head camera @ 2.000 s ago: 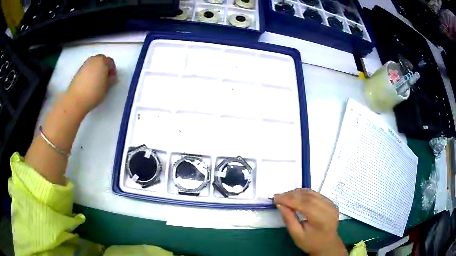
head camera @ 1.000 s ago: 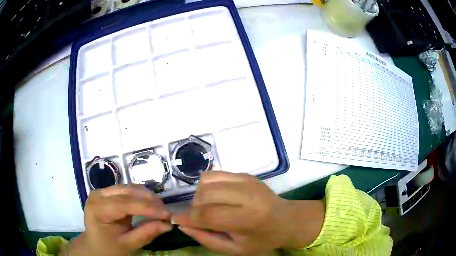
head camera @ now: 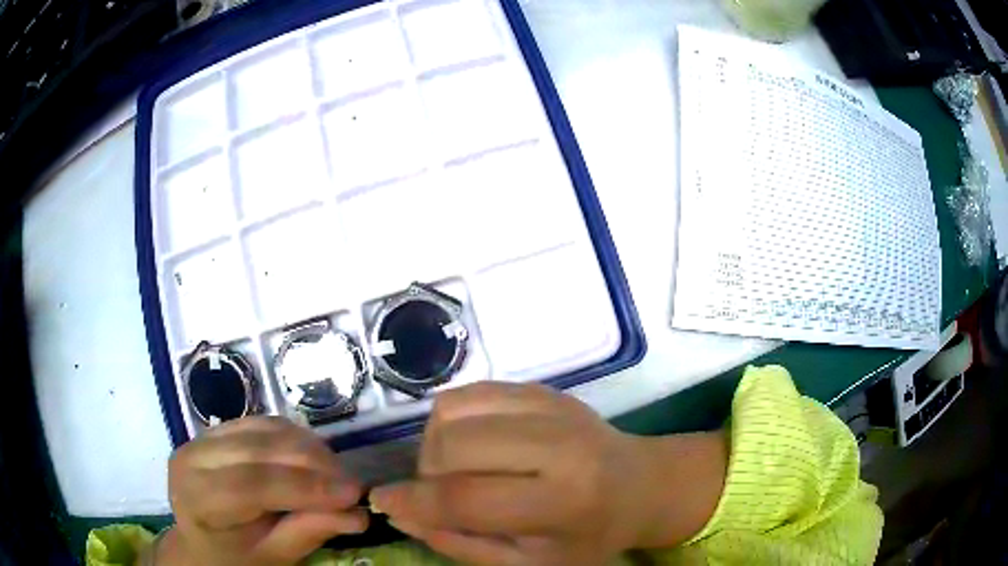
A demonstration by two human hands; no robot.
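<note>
My left hand (head camera: 265, 486) and my right hand (head camera: 508, 475) meet fingertip to fingertip in front of the tray's near edge. A tiny piece seems pinched between the fingertips; it is too small and hidden to name. The blue-rimmed compartment tray (head camera: 575, 182) lies tilted in view behind the hands. Three round watch heads sit in its nearest row: a dark-faced one at left (head camera: 219, 387), one with a bright reflection (head camera: 318, 370), and a dark-faced one (head camera: 418, 339) with small white tabs at its edge.
A printed form (head camera: 807, 199) lies right of the tray on the white sheet (head camera: 77, 310). A cream container (head camera: 774, 13) is cut off at the top. Crumpled clear film (head camera: 970, 210) lies at the far right. A white device (head camera: 931, 387) is below the bench edge.
Two seconds ago my hands were apart, the right at the tray's near right corner. They came together in front of the tray and stay there. The view has shifted and turned.
</note>
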